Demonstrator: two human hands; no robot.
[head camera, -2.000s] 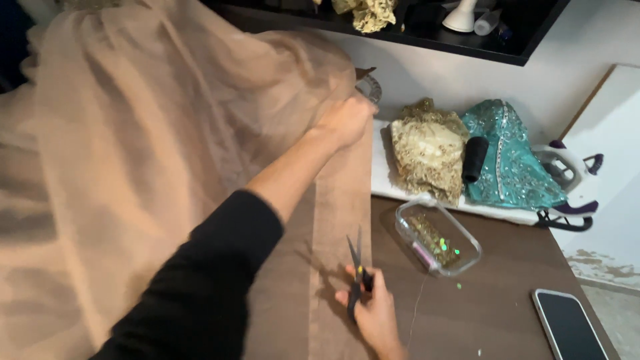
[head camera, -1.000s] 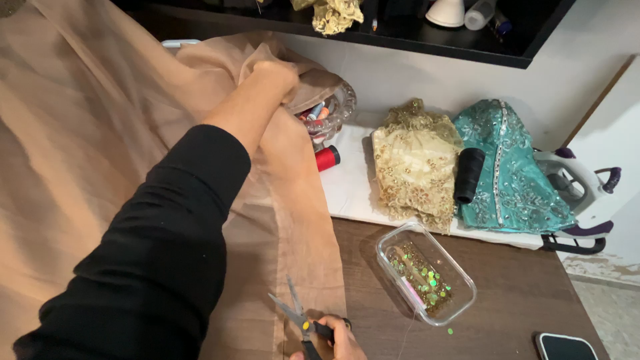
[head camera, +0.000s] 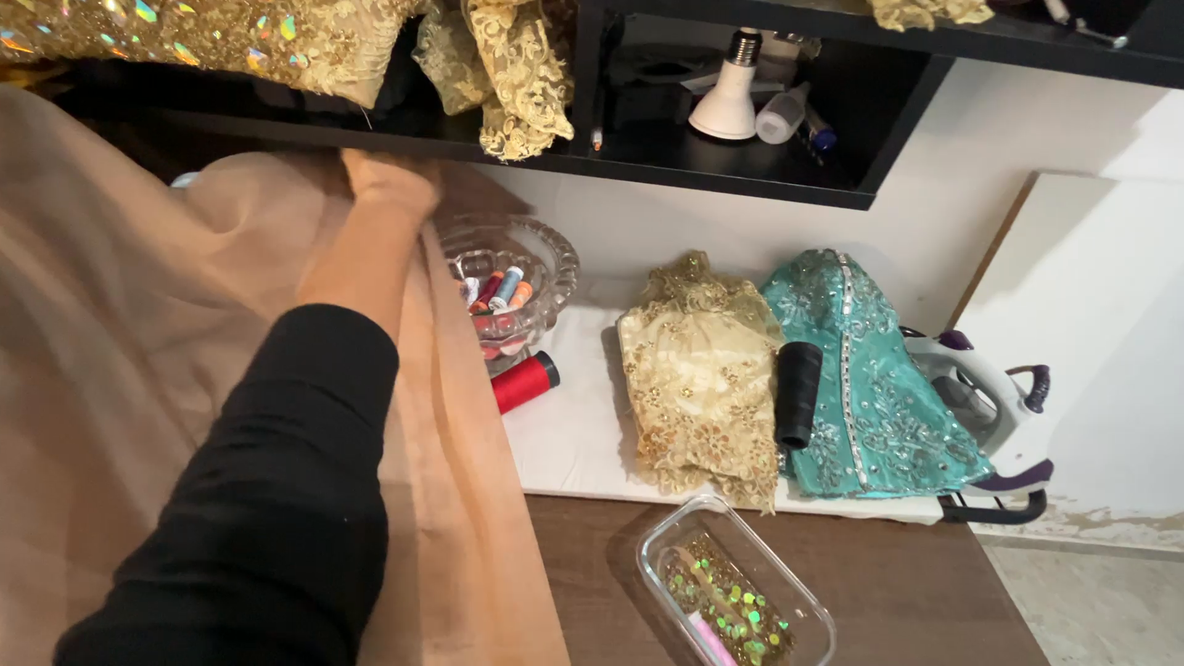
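Sheer peach-beige fabric (head camera: 240, 240) covers the left side and drapes over the brown table. My left hand (head camera: 393, 185) is at the fabric's upper edge, just below the black shelf, fingers partly hidden; it appears to hold the cloth. A black sleeve covers that forearm. My right hand is out of the picture, and so are the scissors. Right of the fabric edge stands a cut-glass bowl (head camera: 555, 268) of small thread spools, with a red thread cone (head camera: 523, 382) below it. A clear container (head camera: 647, 555) of gold beads and green sequins sits on the table.
Beige-gold lace fabric (head camera: 698, 388), a black thread cone (head camera: 798, 393) and teal beaded fabric (head camera: 869, 398) lie on a white padded board (head camera: 573, 444) beside an iron (head camera: 1004, 416). Overhead, the black shelf (head camera: 740, 190) holds a light bulb (head camera: 728, 97) and gold trim (head camera: 523, 83).
My left hand has moved up with the fabric edge toward the shelf, and more of the glass bowl shows. My right hand, earlier holding scissors low in view, has left the picture. The view has shifted.
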